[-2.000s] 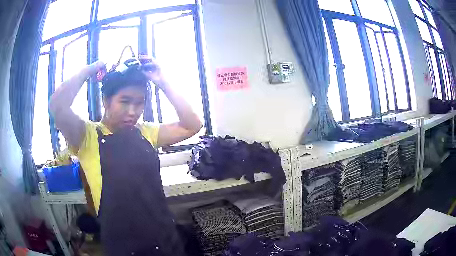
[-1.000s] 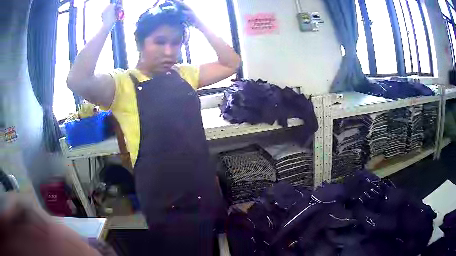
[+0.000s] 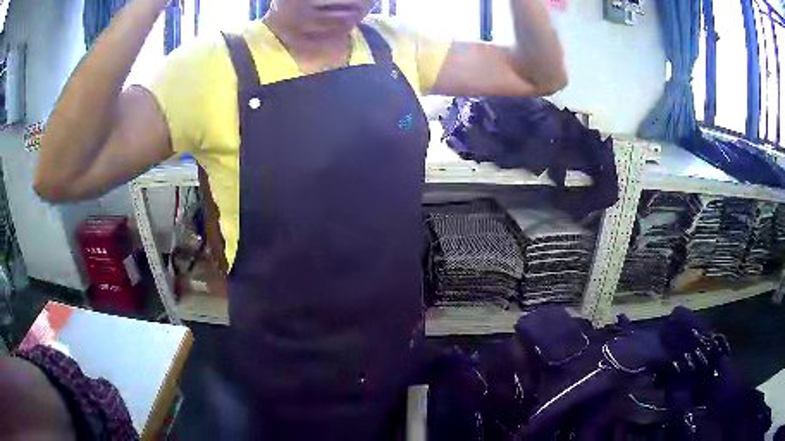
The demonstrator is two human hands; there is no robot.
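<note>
A person in a dark apron [image 3: 331, 215] over a yellow shirt stands close in front of me. Both of their arms are raised; their hands and the upper face are cut off by the top edge. A heap of dark cloth pieces [image 3: 602, 379] with pale thread tails lies at the lower right. At the bottom left corner are a blurred skin-coloured shape and a dark checked sleeve [image 3: 90, 392]; no fingers show, so I cannot tell whether my left hand is part of it. My right hand is out of the picture.
White shelving [image 3: 607, 245] runs along the wall behind, with dark cloth [image 3: 534, 142] on top and flat striped bundles [image 3: 473, 254] below. A red box [image 3: 110, 263] stands on the floor at the left. A white-topped surface [image 3: 112, 349] is at the lower left.
The view has tilted down and the person appears larger and nearer, their head now mostly above the frame. The head-worn item has left the view. The checked sleeve has appeared at bottom left.
</note>
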